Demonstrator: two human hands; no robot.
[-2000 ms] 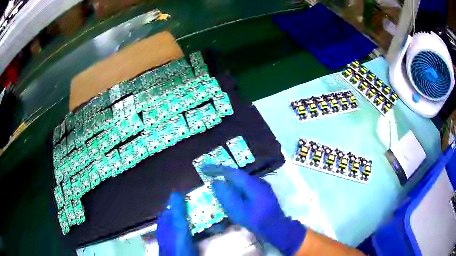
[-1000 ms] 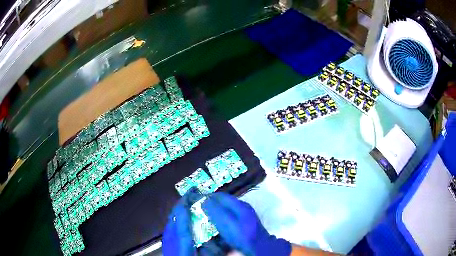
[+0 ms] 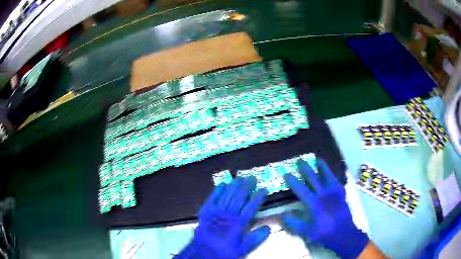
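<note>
Green circuit boards point(image 3: 202, 124) lie in several rows on a black sheet point(image 3: 167, 195). A short row of green boards point(image 3: 273, 174) lies near the sheet's front edge, with a small board point(image 3: 221, 177) at its left end. My left hand point(image 3: 225, 220), in a blue glove, is spread palm down, its fingertips at the left part of this short row. My right hand point(image 3: 326, 207), also in a blue glove, is spread, its fingertips over the row's right part. Neither hand grips a board. The fingers hide parts of the row.
Board strips with yellow-and-black parts point(image 3: 388, 188) lie on the pale blue-green mat point(image 3: 354, 114) at right. Brown cardboard point(image 3: 197, 56) is behind the black sheet. A blue flat item point(image 3: 394, 66) lies at the back right. A blue tote edge point(image 3: 447, 238) is at the lower right.
My hands have parted and spread open, letting go of the green board piece between them. The short front row now reaches further. The view has turned, shifting the scene right; the fan is out of view.
</note>
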